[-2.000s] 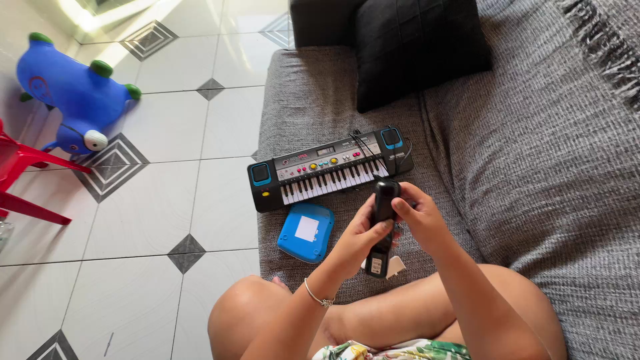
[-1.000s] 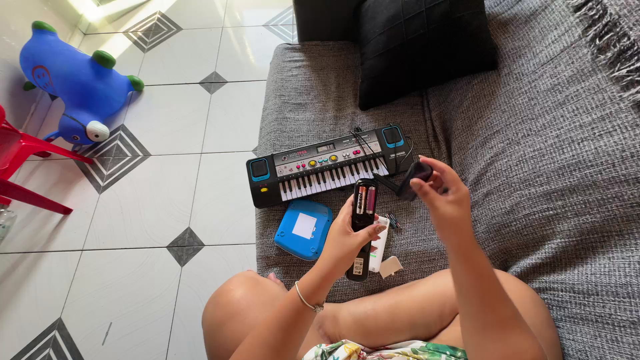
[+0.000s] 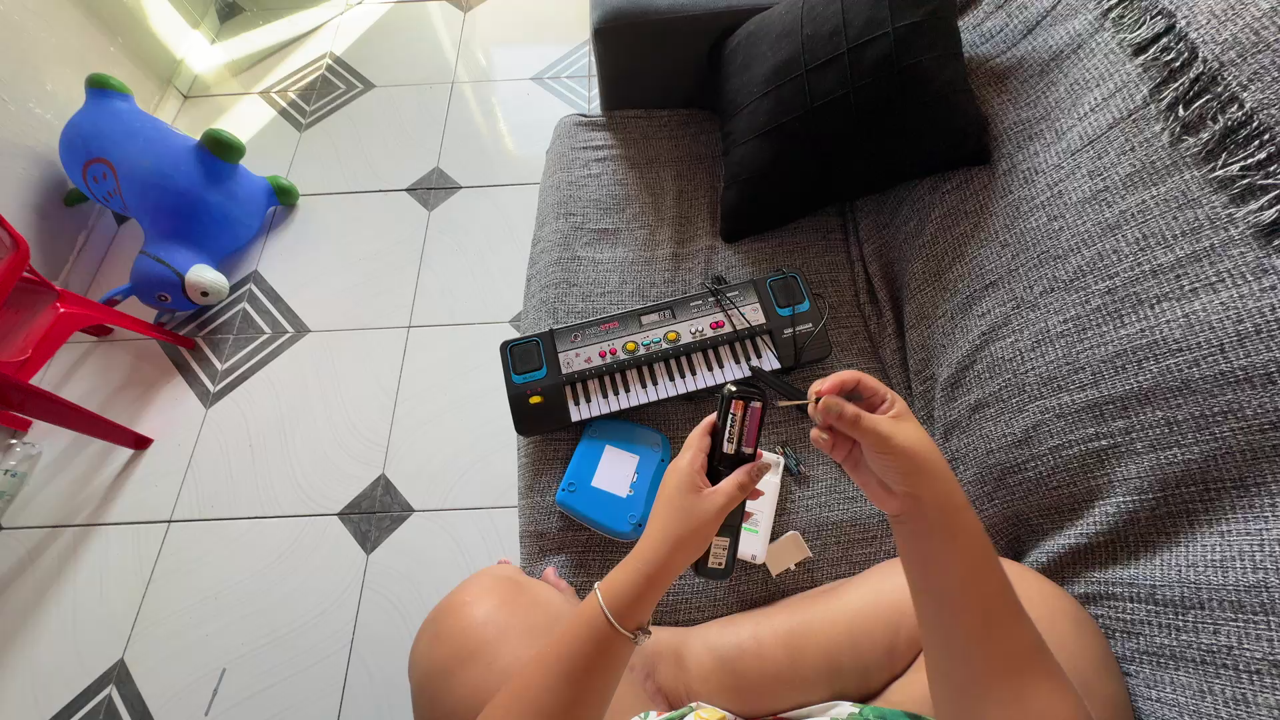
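My left hand (image 3: 700, 485) holds a black remote control (image 3: 722, 540), its battery bay uncovered with two batteries (image 3: 742, 427) in it. Beside the top of the remote, my right hand (image 3: 862, 435) pinches a thin, pointed, pale item (image 3: 796, 402) between thumb and fingers; its exact kind cannot be told. Under and beside the remote lies a white device (image 3: 764, 510), partly covered by my left hand. A beige battery cover (image 3: 789, 553) rests near its lower end. Small batteries (image 3: 791, 461) lie on the fabric between my hands.
An electronic toy keyboard (image 3: 665, 350) with a black cable lies ahead on the grey sofa cover (image 3: 620, 190). A blue plastic case (image 3: 612, 478) sits left of my left hand. A black cushion (image 3: 850, 110) is farther back. A red chair (image 3: 60, 340) and blue bouncy toy (image 3: 180, 190) stand on the floor.
The dark object in my right hand one second ago is no longer in its grip; the fingers now pinch a thin item. My right hand has come nearer the remote. Two seconds ago both hands were on the remote.
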